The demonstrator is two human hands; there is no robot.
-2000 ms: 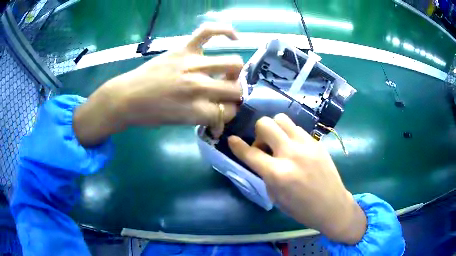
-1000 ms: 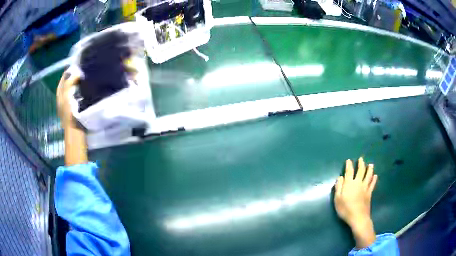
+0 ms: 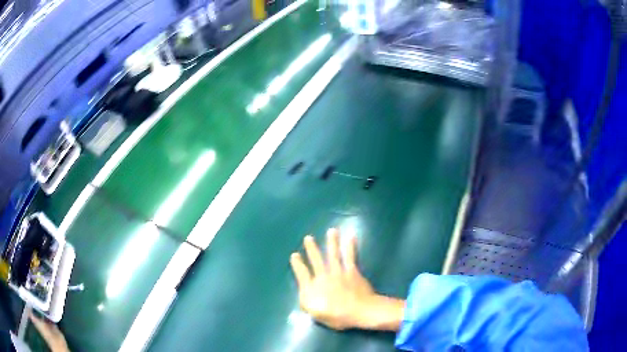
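Observation:
My right hand point(image 3: 337, 282) lies palm down on the green surface point(image 3: 247, 302), fingers spread, holding nothing. My left hand point(image 3: 49, 334) is small and cut off by the lower left edge; whether it holds anything is hidden. A white device housing point(image 3: 67, 278) with black inner parts and yellow bits stands at the far left, beyond the white rail point(image 3: 251, 161), just above my left hand. Small black pieces point(image 3: 328, 172) lie on the green surface beyond my right hand, two joined by a thin line.
Another white-edged unit point(image 3: 68, 165) stands farther up at the left edge. A metal-framed clear panel point(image 3: 433, 62) stands at the far end. Blue curtains point(image 3: 553, 41) hang at the right. A perforated plate point(image 3: 505, 254) lies beyond the pale bench edge point(image 3: 457, 234).
The view has swung right. The housing my left hand held has left the main view, and that hand is now at the lower left edge. My right hand remains spread on the surface.

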